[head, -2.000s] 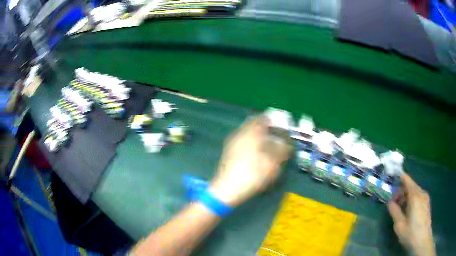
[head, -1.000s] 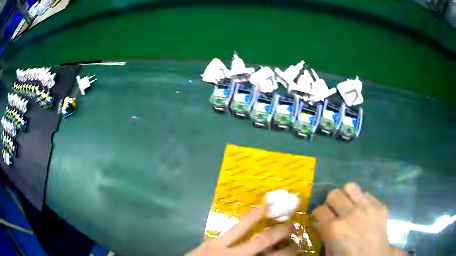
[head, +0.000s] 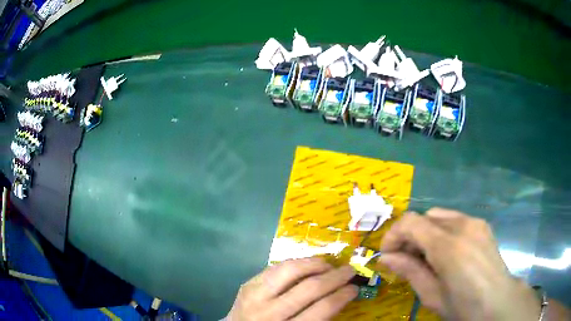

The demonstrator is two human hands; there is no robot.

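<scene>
A circuit board (head: 366, 276) with yellow, blue and green parts is over the lower part of the yellow adhesive sheet (head: 338, 182). Its white plug housing (head: 369, 210) lies above it on the sheet, joined by wires, pins pointing away from me. My left hand (head: 300, 289) holds the board from the left, fingers at its edge. My right hand (head: 441, 257) is right of the board with thumb and fingers brought together near the wires; what lies between its fingertips is too blurred to tell.
Several boards (head: 363, 103) stand in a row at the back, white plugs behind them. One unit (head: 92, 116) lies at the dark mat's edge; clustered units (head: 50, 97) are on the mat (head: 56, 169). Clear film (head: 501, 194) lies right. A bright green strip (head: 250, 22) runs behind.
The view has shifted, first swinging right, then slightly down. My left hand has left the row area and is now at a unit over the sheet. My right hand has come up beside the board.
</scene>
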